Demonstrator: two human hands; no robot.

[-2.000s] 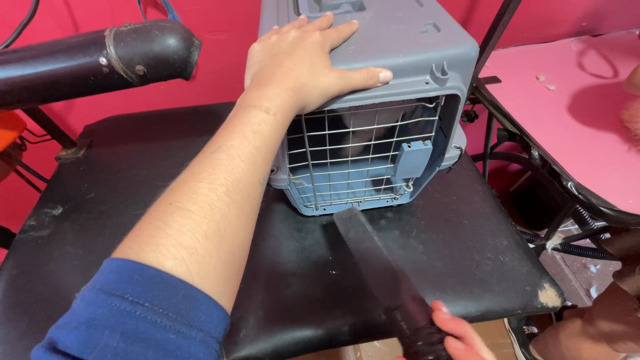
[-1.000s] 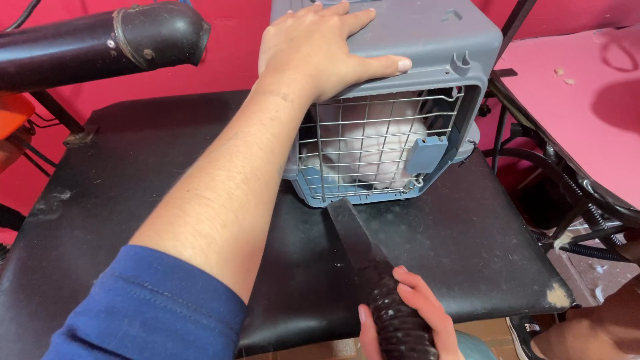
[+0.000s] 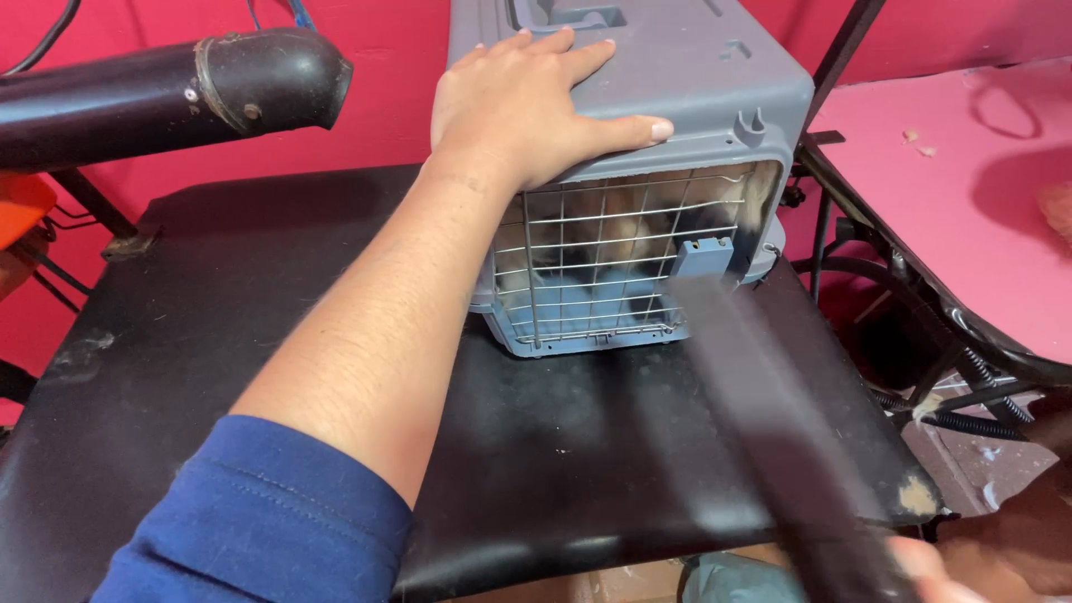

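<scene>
My left hand [image 3: 536,109] lies with spread fingers on the top of a grey and blue plastic pet carrier [image 3: 670,92]. Behind the carrier's wire door [image 3: 603,260] an animal with light and dark fur shows, blurred. At the lower right edge my right hand [image 3: 930,569], partly out of view, is closed on a black ribbed hose with a flat nozzle [image 3: 745,360]. Blurred by motion, the nozzle points at the door near its blue latch [image 3: 703,255]. The carrier stands on a black padded table [image 3: 536,486].
A black padded arm [image 3: 167,92] reaches in from the upper left. To the right is a pink-topped table [image 3: 946,193] with a dark metal frame and bits of fluff on it. Part of another person [image 3: 1005,536] shows at the lower right, and a pink wall [image 3: 385,75] is behind.
My right hand and the nozzle have moved right, from the door's lower edge toward the latch side. The animal behind the wire has shifted. My left hand remains on the carrier.
</scene>
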